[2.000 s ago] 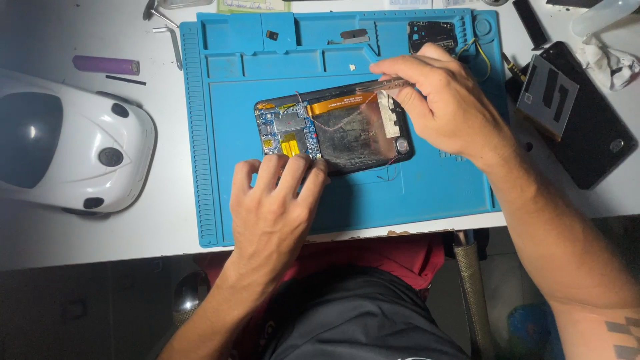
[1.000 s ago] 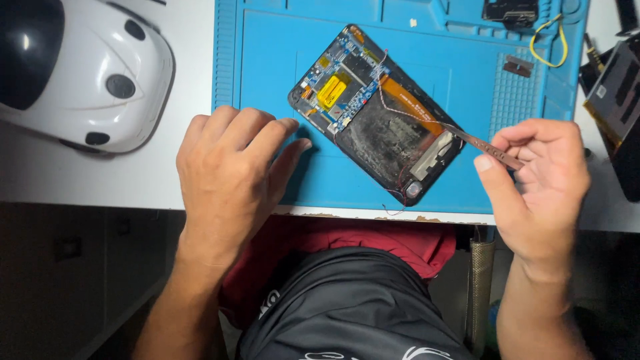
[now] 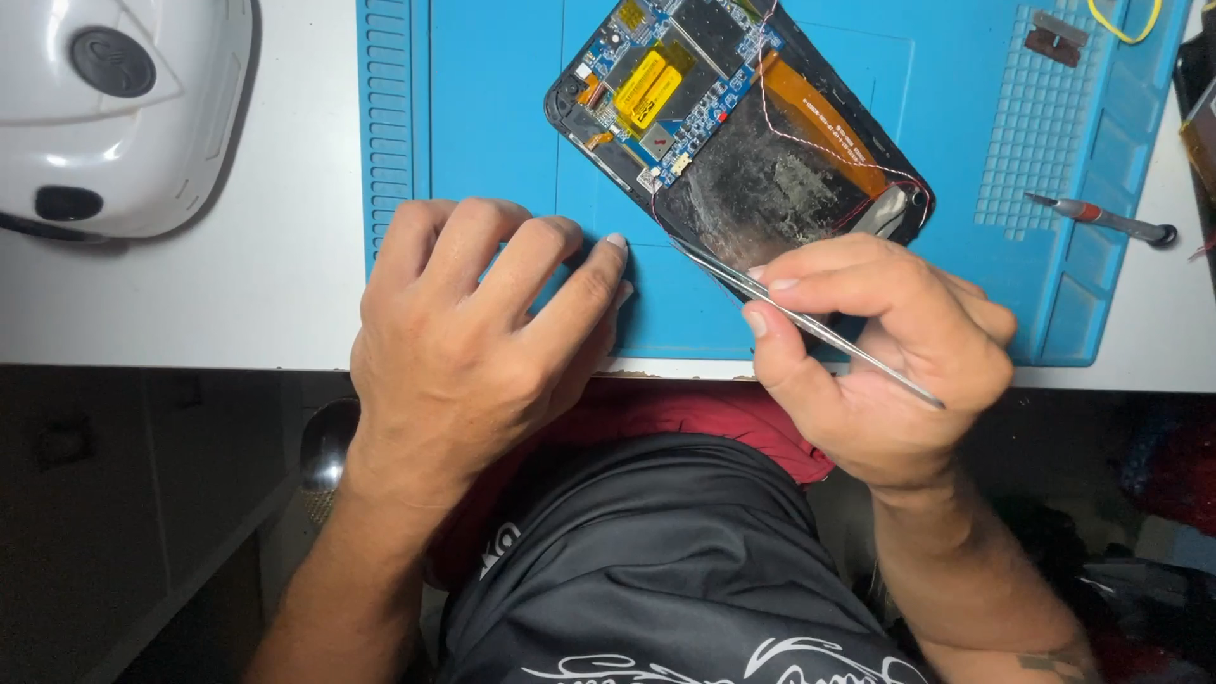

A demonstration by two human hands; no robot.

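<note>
An opened tablet [image 3: 788, 180] lies slanted on a blue silicone repair mat [image 3: 494, 114], its insides facing up. A blue circuit board [image 3: 708, 128] with yellow tape [image 3: 651, 90] fills its upper left part, and an orange flex cable [image 3: 826, 123] runs along its right side. Thin twisted wires [image 3: 807, 141] cross it. My right hand [image 3: 883, 351] grips metal tweezers [image 3: 807, 328], whose tips are at the tablet's lower left edge, close to a thin wire. My left hand [image 3: 484, 313] rests on the mat's front edge with bent fingers, just left of the tablet, apparently holding nothing.
A white toy-car-shaped device [image 3: 123, 123] stands on the white table at the left. On the mat's right side lie a razor blade [image 3: 1054, 40], a small screwdriver [image 3: 1102, 218] and a yellow loop [image 3: 1126, 28]. Dark device parts [image 3: 1199, 133] sit at the right edge.
My right hand held a brown, flat-looking tool over the tablet's right part; now it holds metal tweezers at the lower left edge. The tablet has turned from its position two seconds ago. My left hand has left it.
</note>
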